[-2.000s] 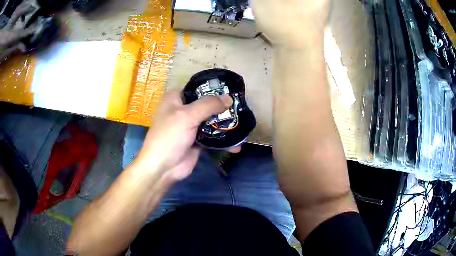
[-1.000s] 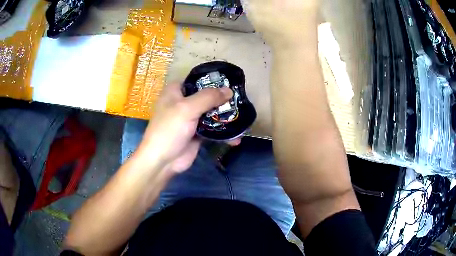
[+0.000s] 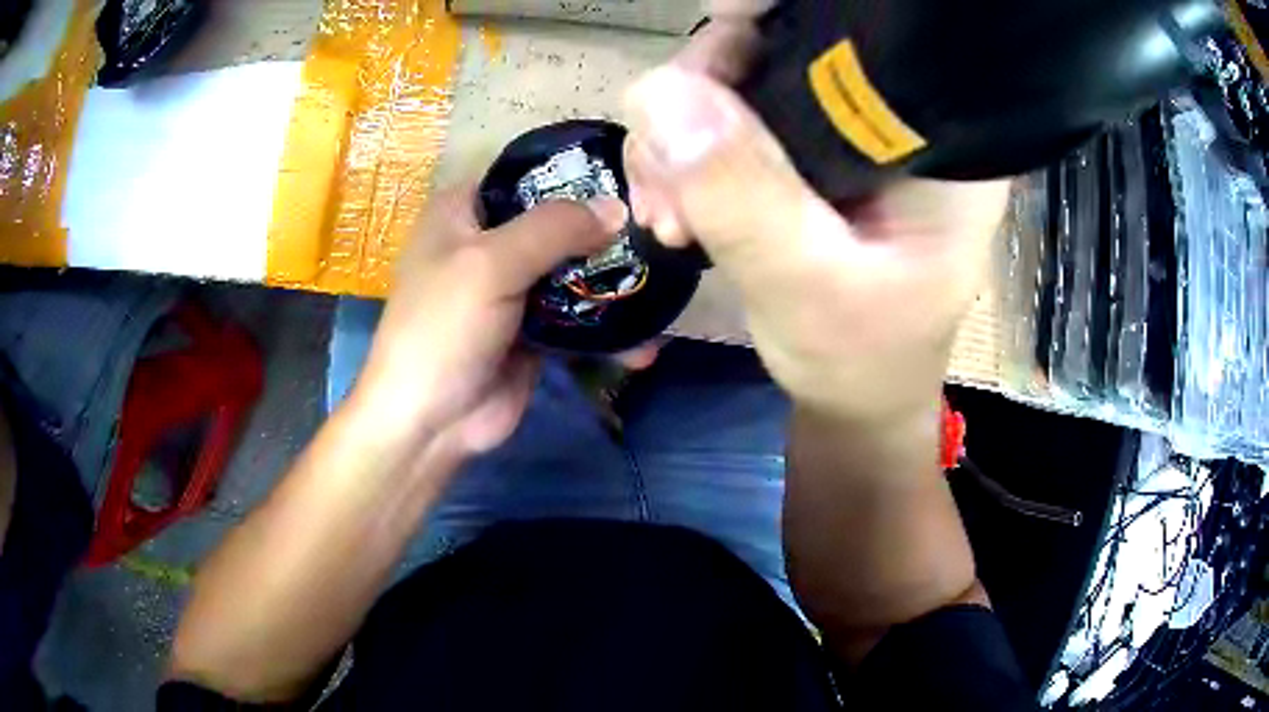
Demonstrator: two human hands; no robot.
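Observation:
The black housing [image 3: 612, 313] is held open side up at the table edge, over my lap. A silvery circuit board [image 3: 564, 181] and thin red and yellow wires [image 3: 610, 287] show inside it. My left hand [image 3: 473, 285] grips the housing's left side, its thumb pressed on the board. My right hand [image 3: 821, 251] is shut on the large black electric screwdriver [image 3: 960, 84] with an orange label, above and right of the housing. Its fingertips are at the housing's upper right side and partly hide it. The screwdriver's tip and any screw are hidden.
Orange tape [image 3: 383, 153] and a white patch [image 3: 181, 174] cover the bench at left. Another black housing [image 3: 146, 35] lies at top left. Stacked clear trays [image 3: 1197, 278] stand at right. A red stool [image 3: 181, 417] is at lower left. A red-orange piece [image 3: 952, 434] shows beside my right wrist.
My right hand has come down from the box at the top to the housing, now with the electric screwdriver. The housing has shifted slightly up and left in view, still in my left hand.

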